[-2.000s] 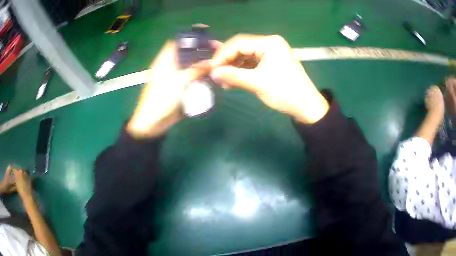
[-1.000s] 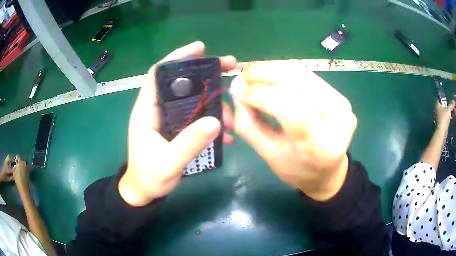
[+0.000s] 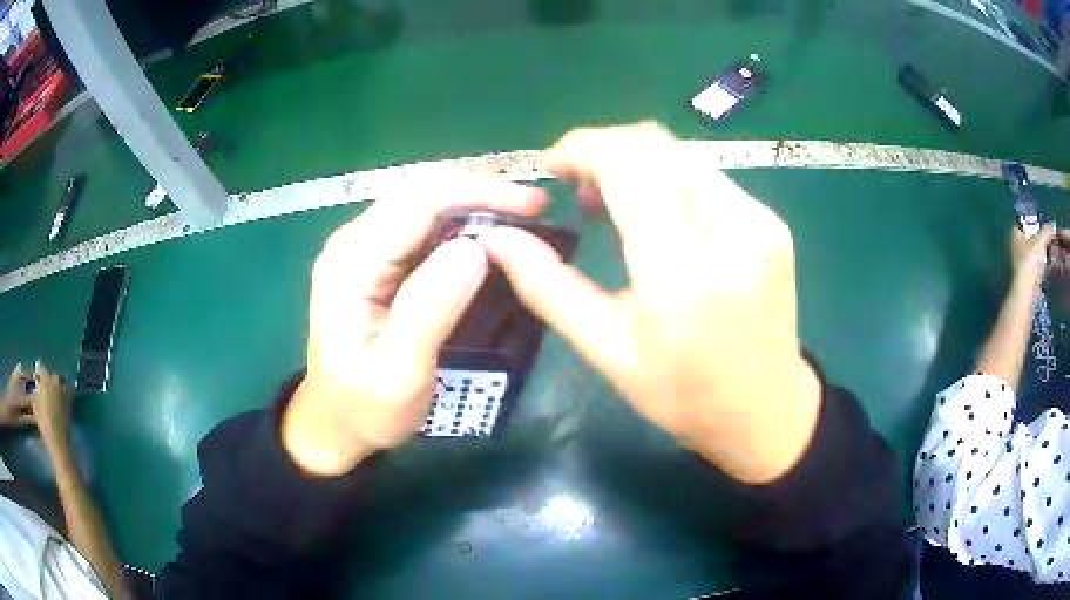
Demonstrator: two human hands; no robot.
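A black phone housing (image 3: pixel 499 322) is held in front of me, its keypad sheet (image 3: pixel 467 402) with dark dots toward me. My left hand (image 3: pixel 393 316) grips the housing along its left side, thumb at the top end. My right hand (image 3: pixel 692 305) has its thumb pressed on the same top end, its fingers raised and bent beyond it. A small pale, shiny part (image 3: pixel 479 223) shows at the top end between the thumbs; its kind is unclear. The disc and red wires are hidden or too blurred to tell.
A whitish strip (image 3: pixel 845 155) crosses the green worktop (image 3: pixel 563 469), with a grey post (image 3: pixel 135 111) at left. A smartphone (image 3: pixel 103 328) lies at left. Several housings, one yellow-edged (image 3: pixel 202 89), lie beyond the strip. Co-workers' arms show at left (image 3: pixel 73 469) and right (image 3: pixel 1011 316).
My right hand has moved left from beside the housing, and its thumb now meets the top end. My left thumb has moved up there. The housing has tilted. Phones beyond the strip have shifted left.
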